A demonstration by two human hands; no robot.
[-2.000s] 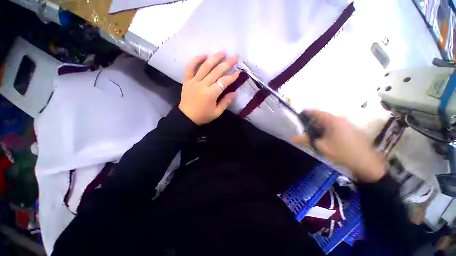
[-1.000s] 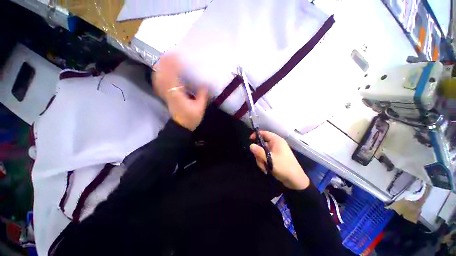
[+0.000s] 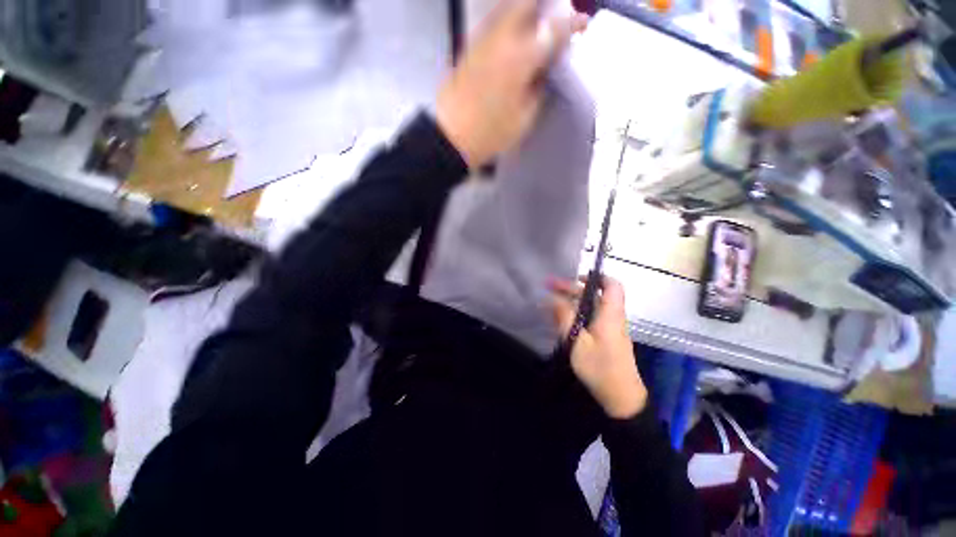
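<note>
My left hand (image 3: 495, 89), blurred, is raised at the top centre and grips the white garment panel (image 3: 503, 236). The panel hangs from it in folds over the table's front edge. A maroon strip (image 3: 421, 252) shows along the panel's left side. My right hand (image 3: 600, 351) holds the fabric shears (image 3: 607, 226) by their dark handles. The blades point up and away, beside the panel's right edge, and look closed. The panel's upper part is partly hidden by my left hand.
The sewing machine (image 3: 723, 147) stands at right, with a yellow-green cup (image 3: 828, 86) behind it. A lit smartphone (image 3: 728, 270) lies on the machine bed. Stacked panels (image 3: 283, 89) lie at upper left. A blue basket (image 3: 828, 451) and maroon pieces (image 3: 723, 441) are below the table.
My left hand has moved up and right, lifting and folding the panel that lay flat. The shears have moved off the maroon strips to the panel's right. The view has shifted.
</note>
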